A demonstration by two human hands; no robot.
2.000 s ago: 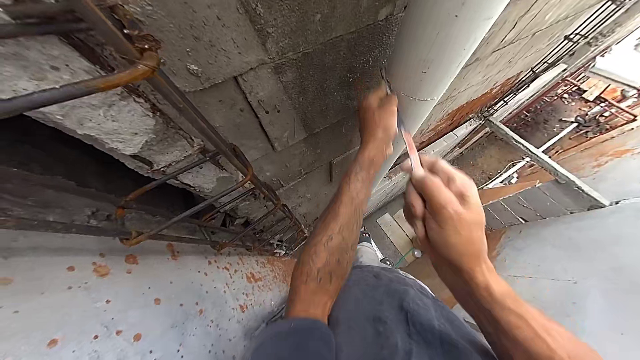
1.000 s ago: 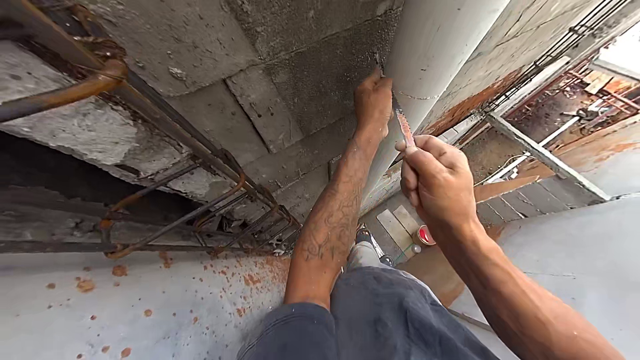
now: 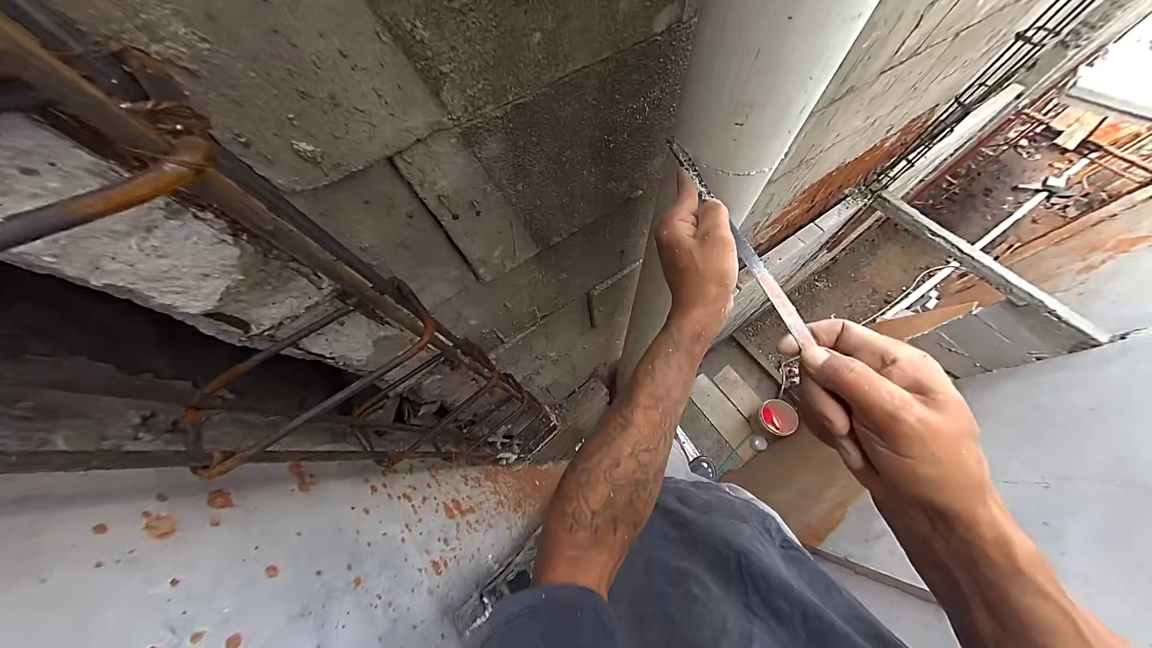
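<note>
A thick grey plastic pipe point(image 3: 765, 81) runs down along the block wall, with a thin, ragged line across its surface. My left hand point(image 3: 697, 247) is closed around the upper part of a thin metal saw blade point(image 3: 781, 301), beside the pipe. The blade's dark tip sticks out above my fingers, near the line. At the blade's lower, reddish-white end, my right hand point(image 3: 877, 396) pinches it between thumb and fingers. The blade slants across the pipe's right edge; whether its teeth touch the pipe cannot be told.
Rusty rebar cages point(image 3: 315, 252) stick out at the left, over a grey surface point(image 3: 108, 576) with reddish spatter. A concrete block wall point(image 3: 540, 117) stands behind the pipe. Below are boards point(image 3: 720, 409) and a red-and-white container point(image 3: 778, 418). A beam point(image 3: 990, 265) spans the right.
My right hand has moved down and away from the pipe since two seconds ago, and more of the blade shows between my hands. My left hand keeps its hold beside the pipe.
</note>
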